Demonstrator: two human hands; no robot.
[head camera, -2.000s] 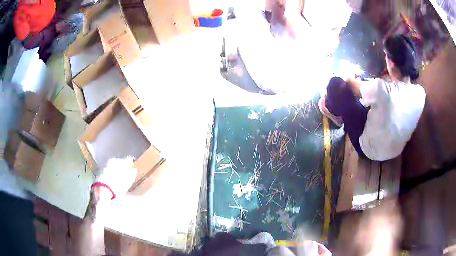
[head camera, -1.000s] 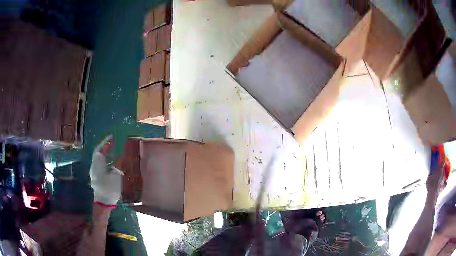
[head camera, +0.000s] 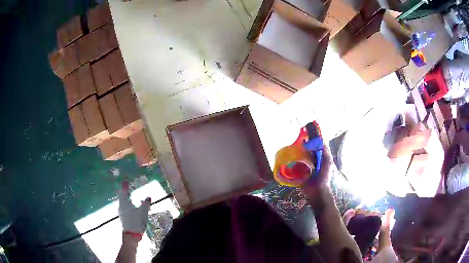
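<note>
An open carton (head camera: 218, 154) stands at the near edge of the pale worktable, in front of me, with a whitish flat layer inside. My left hand (head camera: 134, 211), in a white glove with a red wrist band, is left of the carton, off the table edge, fingers apart and empty. My bare right hand (head camera: 320, 177) is to the right of the carton and holds the tape gun (head camera: 298, 164), which has a blue handle, red front and a yellow-orange tape roll. The tape gun does not touch the carton.
Sealed cartons (head camera: 97, 87) are stacked along the table's left side. More open cartons (head camera: 288, 46) stand across the worktable (head camera: 175, 56). Another tape dispenser (head camera: 418, 57) lies at the far right. A person's hands (head camera: 383, 226) show at the lower right, near cartons on a bright surface.
The near carton, tilted on its side a second ago, now stands open side up. My left hand is off it. My right hand with the tape gun has come to its right side.
</note>
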